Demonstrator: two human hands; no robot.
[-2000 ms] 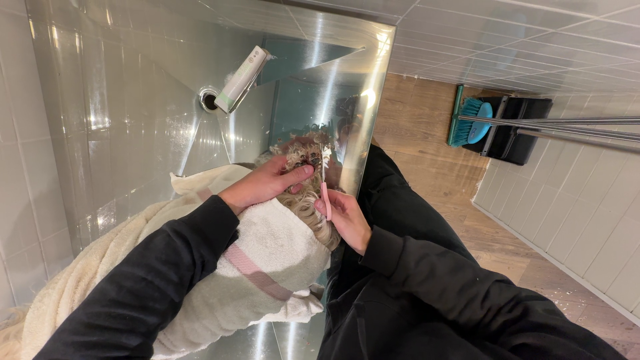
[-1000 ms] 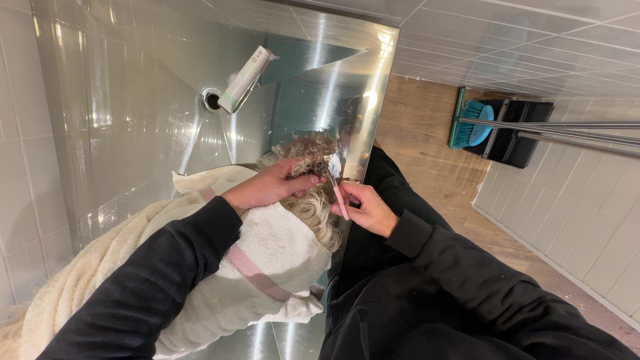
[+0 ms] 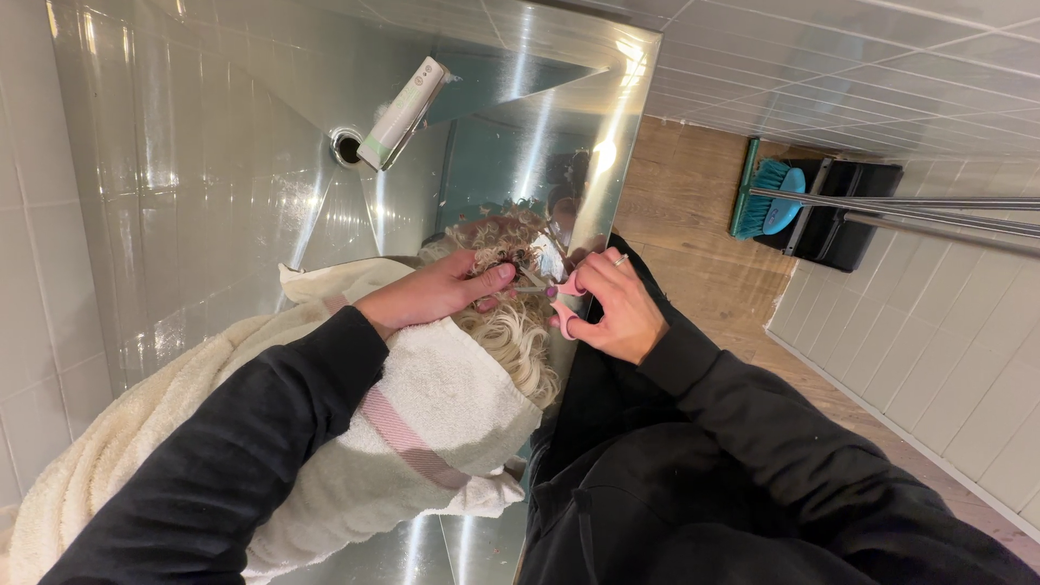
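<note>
A curly-coated animal, seemingly a dog, lies wrapped in a cream towel (image 3: 455, 382) with a pink stripe; its pale curly fur (image 3: 520, 341) shows at the towel's edge. My left hand (image 3: 439, 288) grips the curly fur around the head, thumb on top. In my right hand (image 3: 621, 305), which wears a ring, are pink-handled scissors (image 3: 569, 305) with parted blades that point left into the fur beside my left fingertips. What lies under the towel is hidden, and the face cannot be made out.
A shiny metal basin (image 3: 219, 162) holds the animal. Near its drain hole (image 3: 348, 148) lies a white and green box-like object (image 3: 405, 112). Beyond the basin's right edge, on the wooden floor (image 3: 691, 195), stand a blue brush (image 3: 776, 199) and a black dustpan (image 3: 845, 215) against a tiled wall.
The scissors have turned from pointing upward to pointing left, and their handles have parted. My right hand has moved up and a little right. My left hand stays at the fur.
</note>
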